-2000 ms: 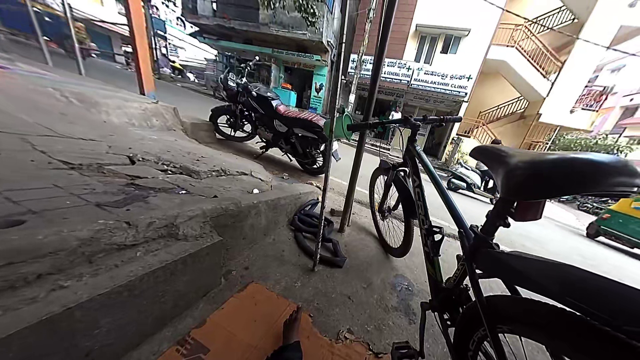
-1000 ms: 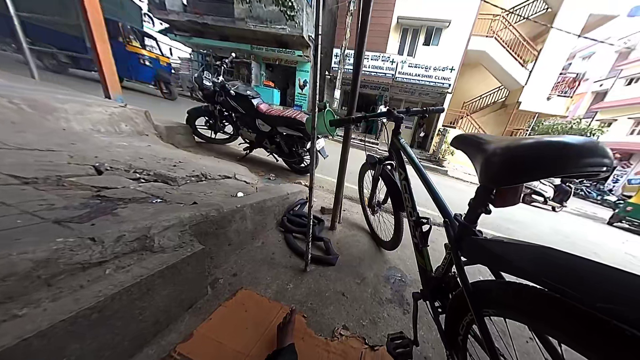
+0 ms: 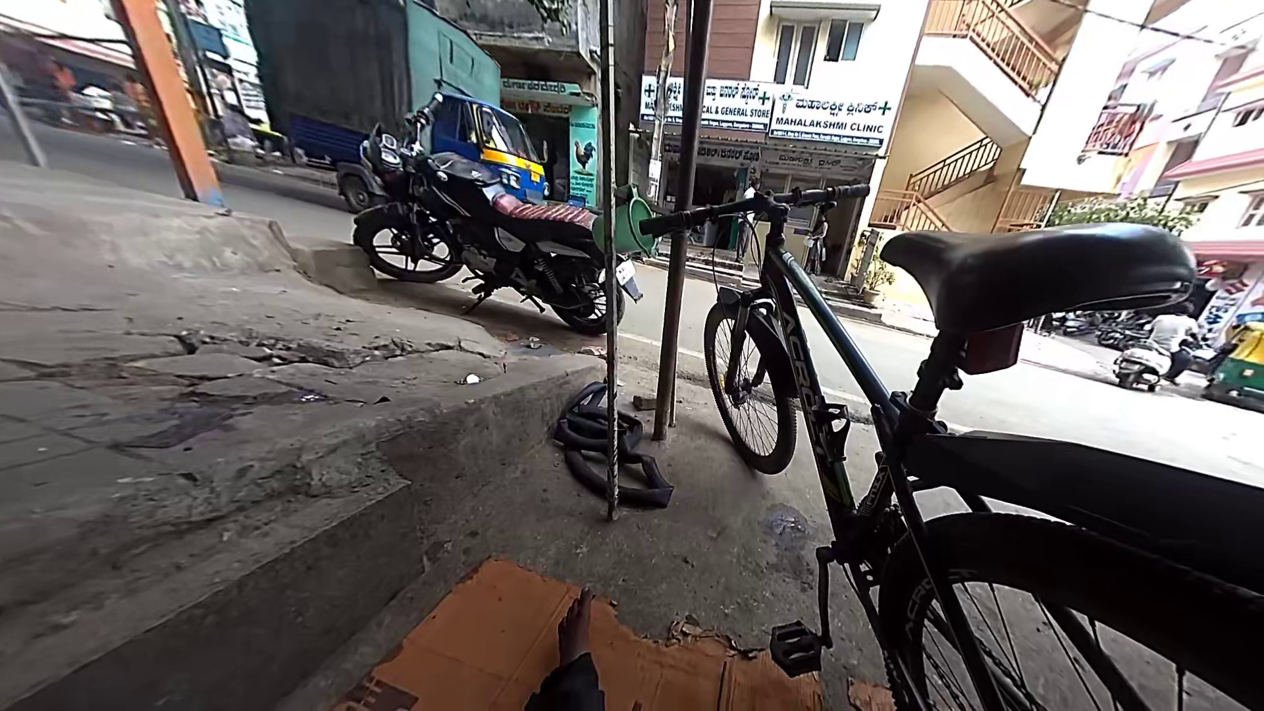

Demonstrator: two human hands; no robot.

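Observation:
Neither of my hands is in view. At the bottom edge, a bare foot (image 3: 575,629) below a dark trouser leg rests on a torn sheet of brown cardboard (image 3: 484,632). To the right stands a black bicycle (image 3: 834,365) with a black saddle (image 3: 1047,272), its front wheel turned toward the road. Its near pedal (image 3: 796,649) hangs low beside the cardboard. Black rubber tubes (image 3: 632,479) lie in loose coils on the concrete, around the foot of a thin pole.
Two upright poles, one thin (image 3: 611,296) and one thicker (image 3: 683,247), stand left of the bicycle, with a green plastic container (image 3: 628,225) near its handlebar. A cracked concrete ledge (image 3: 296,395) fills the left side. Beyond are a parked motorcycle (image 3: 484,222) and a blue-and-yellow three-wheeler (image 3: 504,148).
The blue-and-yellow three-wheeler has moved right along the road, from the far left to behind the parked motorcycle. The bicycle and the coiled tubes have stayed in place.

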